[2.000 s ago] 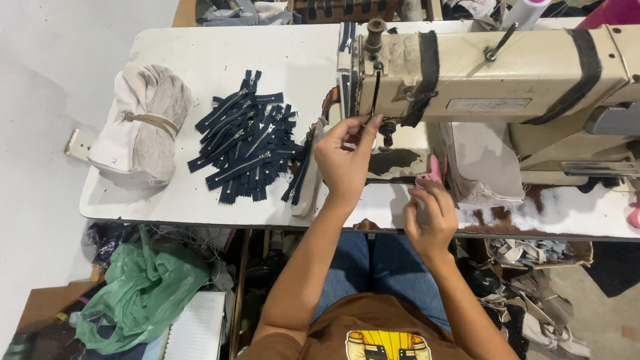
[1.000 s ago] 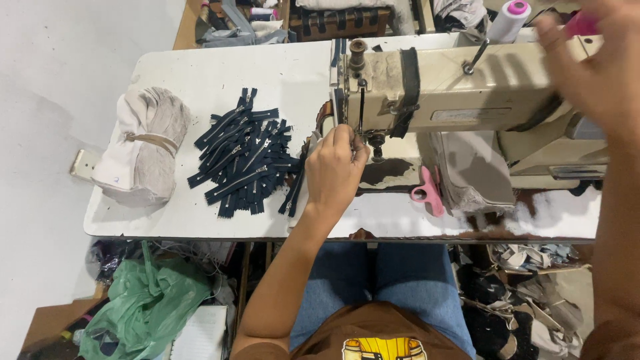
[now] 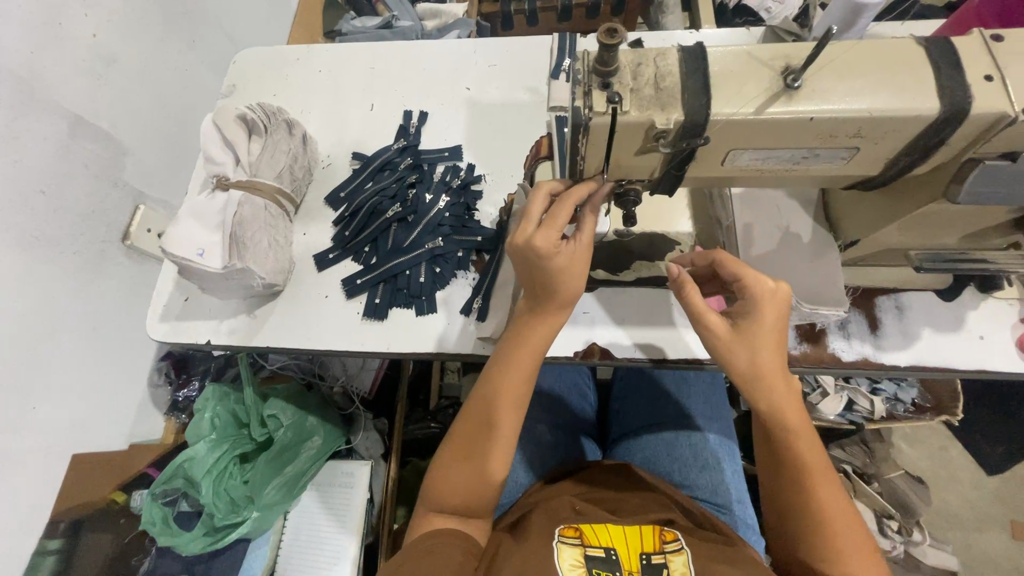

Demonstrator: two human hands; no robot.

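Note:
My left hand point(image 3: 558, 240) is at the needle end of an industrial sewing machine point(image 3: 768, 120), its fingertips together beside the needle bar; whether they pinch thread is too small to tell. To the right of the needle area, my right hand point(image 3: 732, 312) has thumb and forefinger nearly together, with no thread plainly visible. Pink-handled scissors point(image 3: 714, 302) lie mostly hidden behind that hand. Left of the machine lies a heap of navy zippers point(image 3: 416, 224) with metal teeth. Another zipper point(image 3: 486, 280) rests against pale fabric near my left wrist.
A tied bundle of pale fabric pieces point(image 3: 248, 200) stands at the left of the white table point(image 3: 384, 72). Stacked pale fabric point(image 3: 788, 248) sits under the machine arm. A thread cone point(image 3: 852, 16) is behind the machine. Below the table edge are a green plastic bag point(image 3: 248, 456) and a notebook point(image 3: 324, 520).
My right hand has come down from near the thread cone to the front of the machine, now covering most of the scissors. My left hand remains by the needle.

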